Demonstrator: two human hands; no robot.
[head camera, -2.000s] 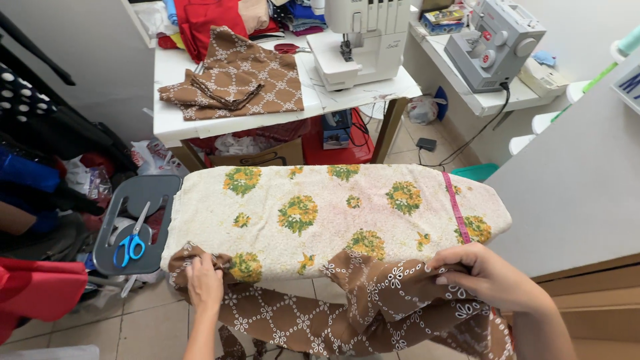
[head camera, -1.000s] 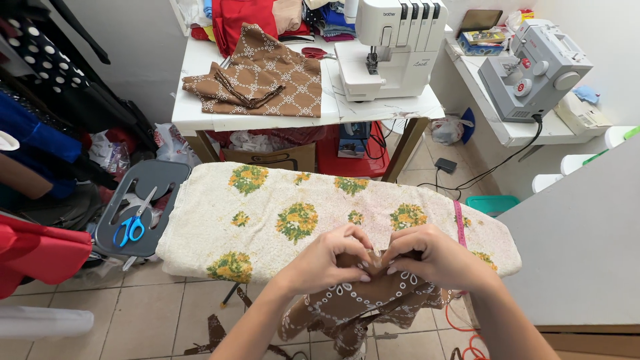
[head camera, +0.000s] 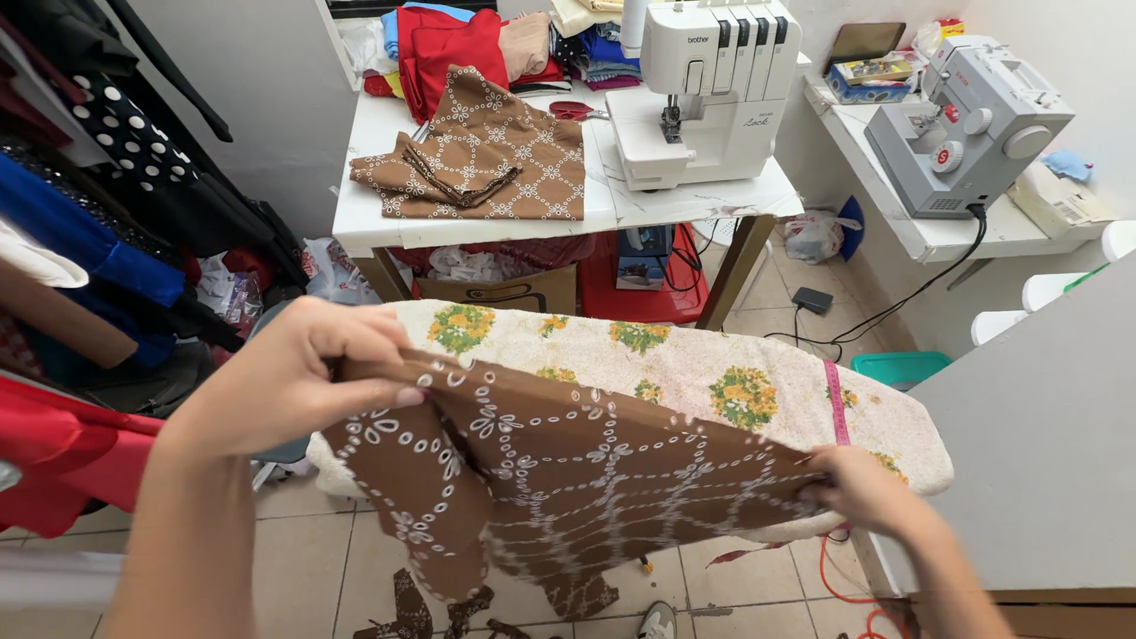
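Note:
A brown fabric piece with white eyelet-like motifs (head camera: 603, 461) hangs stretched between my two hands, above the near edge of an ironing board with a floral cover (head camera: 683, 355). My left hand (head camera: 302, 373) pinches its upper left corner, and the cloth folds over on itself below that hand. At the right, my right hand (head camera: 852, 488) grips the other end of the same edge, slightly blurred. A pink measuring tape (head camera: 836, 404) lies across the board near its narrow end. More of the brown patterned fabric (head camera: 532, 160) rests on the white table beyond.
On the white table (head camera: 408, 232) stand a Brother overlock machine (head camera: 710, 98), red-handled scissors (head camera: 572, 110) and folded clothes. A Singer sewing machine (head camera: 967, 133) stands on the right shelf. Garments hang at left. Fabric scraps (head camera: 413, 603) and an orange cord (head camera: 834, 577) lie on the floor.
My hands, close together one second ago, have moved wide apart. The brown fabric, bunched below them then, is now spread between them. The view has moved nearer the tables.

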